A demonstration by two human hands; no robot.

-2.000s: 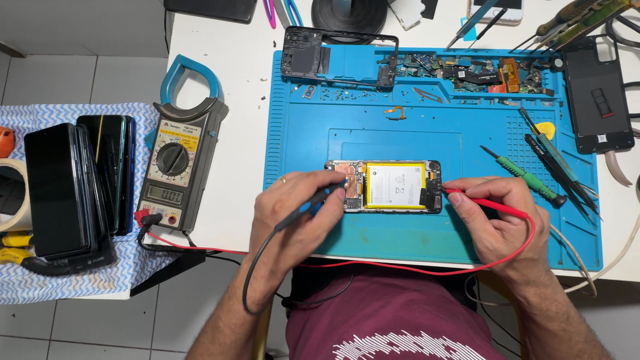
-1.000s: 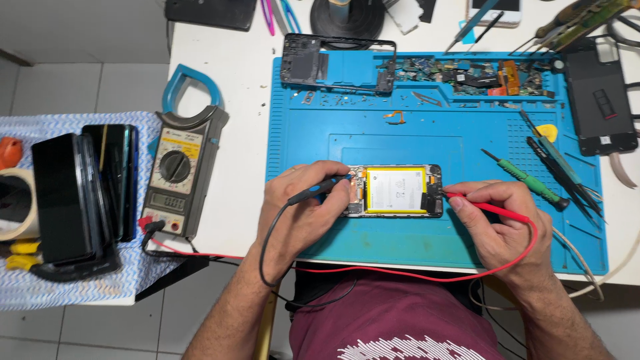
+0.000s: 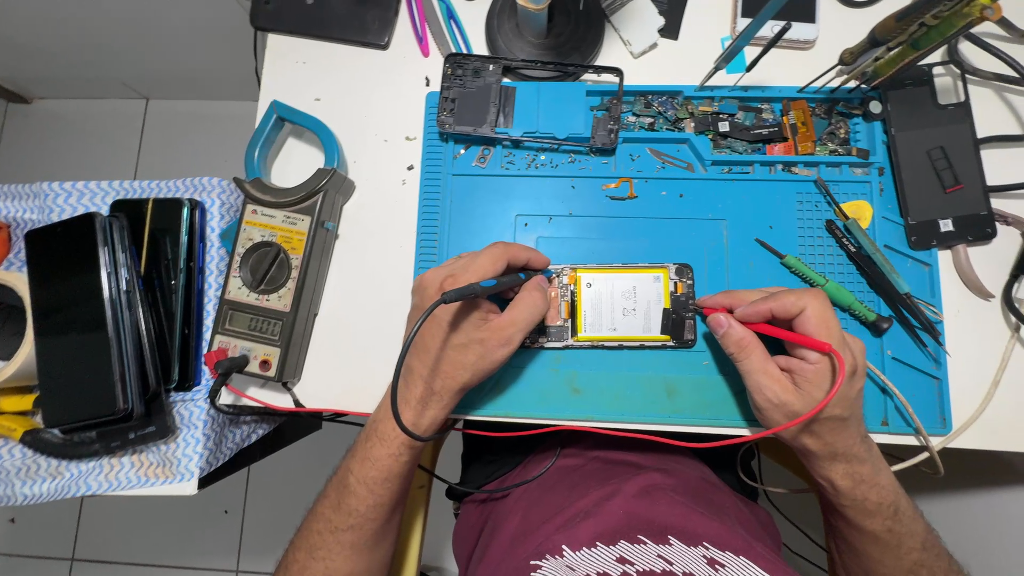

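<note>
An opened smartphone [image 3: 622, 305] lies sideways on the blue repair mat [image 3: 496, 232], its battery and inner boards exposed. My left hand [image 3: 478, 328] grips the black test probe [image 3: 490, 286], whose tip is at the phone's left end, partly hidden by my fingers. Between the thumb and fingers of my right hand [image 3: 788, 352] is the red test probe [image 3: 764, 327], its tip at the phone's right edge. Both leads run to a clamp multimeter [image 3: 280, 268] on the white table at left; its display is lit with digits near zero.
A phone frame [image 3: 528, 100] and trays of circuit boards [image 3: 740, 128] are along the mat's top. A green screwdriver [image 3: 824, 284] and black tweezers [image 3: 880, 276] lie right of my right hand. Several phones [image 3: 76, 320] stack on a patterned cloth [image 3: 228, 416] at far left.
</note>
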